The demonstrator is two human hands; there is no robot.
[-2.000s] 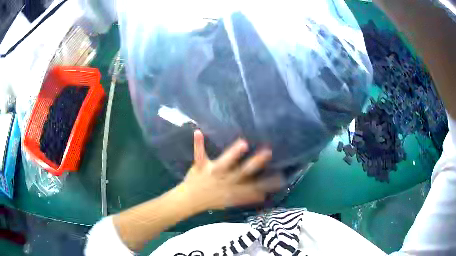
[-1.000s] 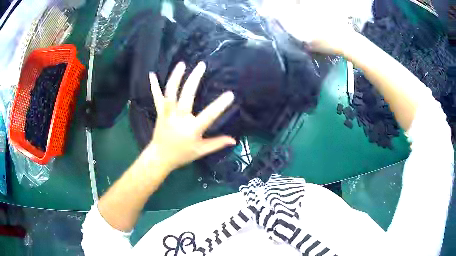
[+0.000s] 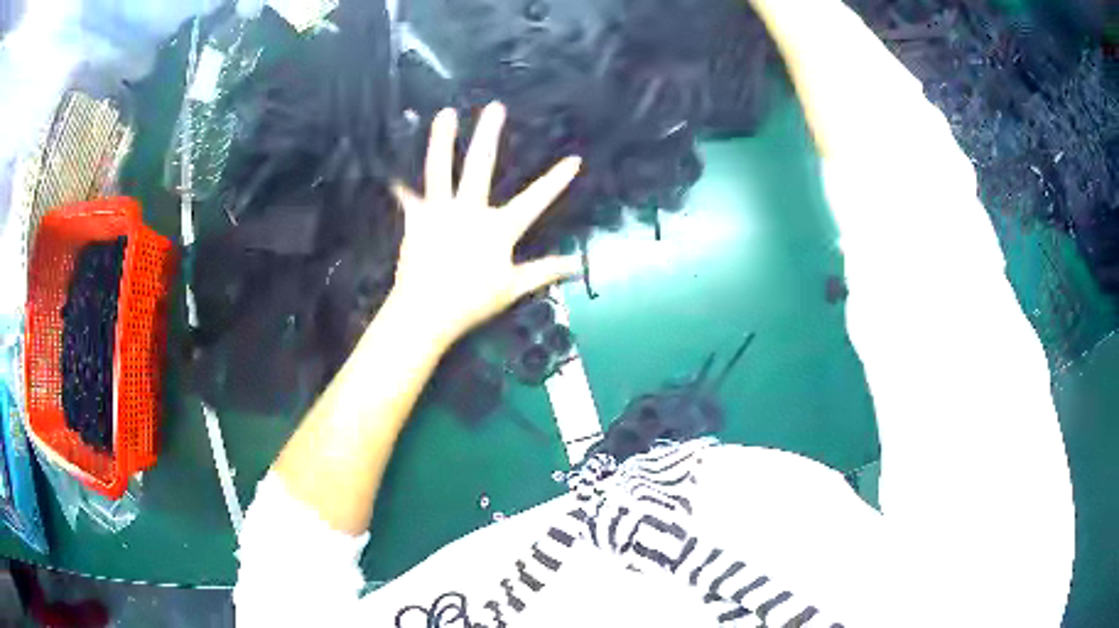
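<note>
A large spread heap of black moulded rubber sheets (image 3: 319, 135) lies across the bench in front of me, blurred in places. My left hand (image 3: 472, 233) is over the heap with its fingers spread wide, holding nothing. My right arm reaches to the top of the picture, and the right hand is cut off by the edge. Some sheets with round shapes (image 3: 536, 344) lie near the left wrist. Another dark piece with round shapes (image 3: 663, 417) lies by my clothing. A narrow white strip (image 3: 572, 399) lies between them.
An orange-red slotted basket (image 3: 145, 356) filled with black parts stands at left. Pale strips (image 3: 76, 160) lie behind it. A thin pale line (image 3: 221, 460) runs along the bench beside it. Small black scraps (image 3: 1031, 111) cover the upper right. Tiny pale rings (image 3: 486, 503) lie near my clothing.
The clear bag that bulged before me no longer covers the middle, and black sheets are spread there instead. My left hand has moved up and left from the bag's front. My right arm reaches farther forward.
</note>
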